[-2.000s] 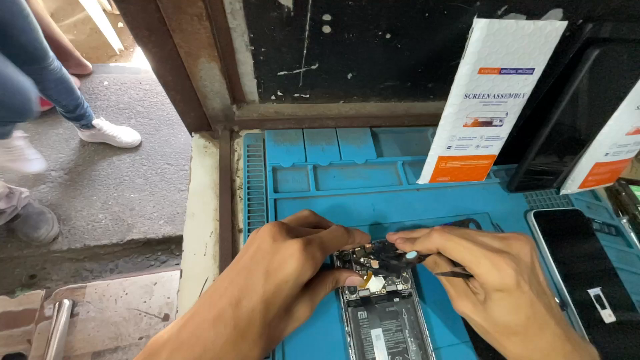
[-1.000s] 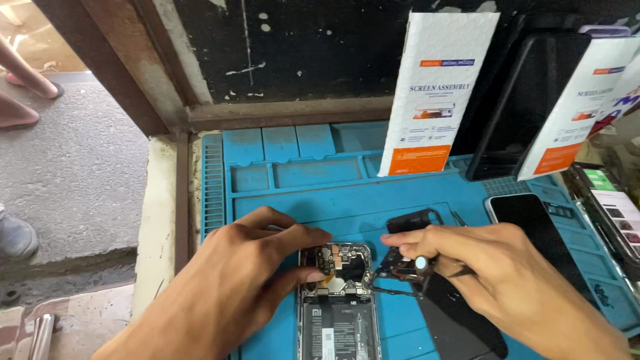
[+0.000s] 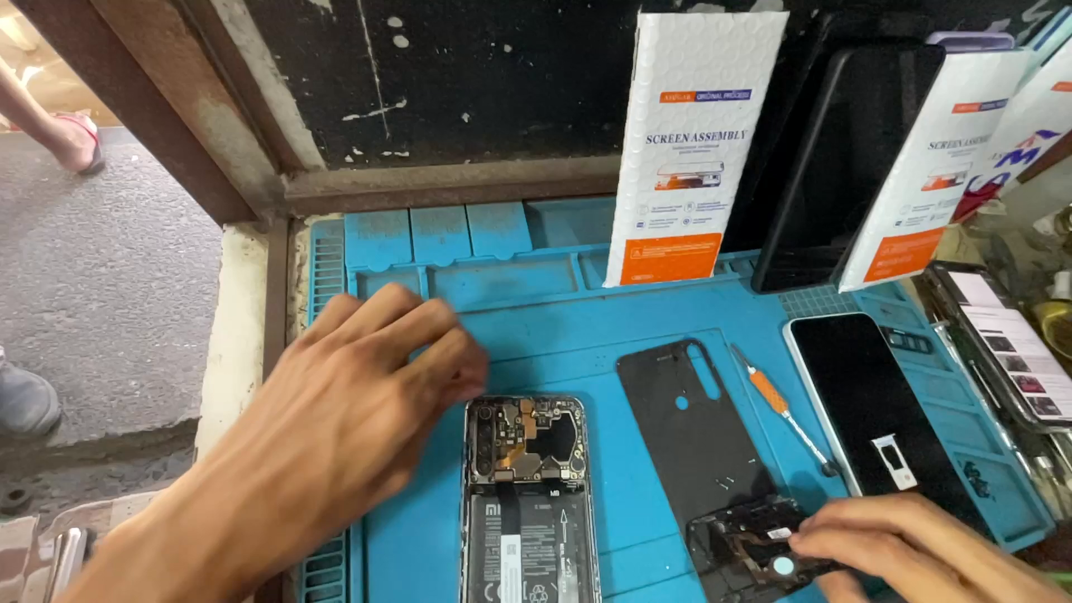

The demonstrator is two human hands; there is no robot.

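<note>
An opened smartphone (image 3: pixel 529 502) lies on the blue silicone repair mat (image 3: pixel 544 335), its circuit board and battery exposed. My left hand (image 3: pixel 377 394) hovers by its upper left corner, fingers curled; whether the fingertips hold anything is hidden. To the right, my right hand (image 3: pixel 913 544) has its fingertips on a black plastic inner cover (image 3: pixel 754 540), which rests over the lower part of a black phone back cover (image 3: pixel 695 427). A few tiny screws lie on that back cover. An orange-handled screwdriver (image 3: pixel 775 398) lies beside it.
A white-edged phone (image 3: pixel 871 394) with a SIM tray (image 3: pixel 893 462) on it lies at the right. White screen packages (image 3: pixel 695 151) and a black phone panel (image 3: pixel 846 167) stand along the back. Another phone with a lit screen (image 3: pixel 1005 343) is far right. A person's foot (image 3: pixel 77 142) shows outside.
My right hand has moved right, away from the opened phone, and the black inner cover is now on the back cover. My left hand has come off the phone's circuit board.
</note>
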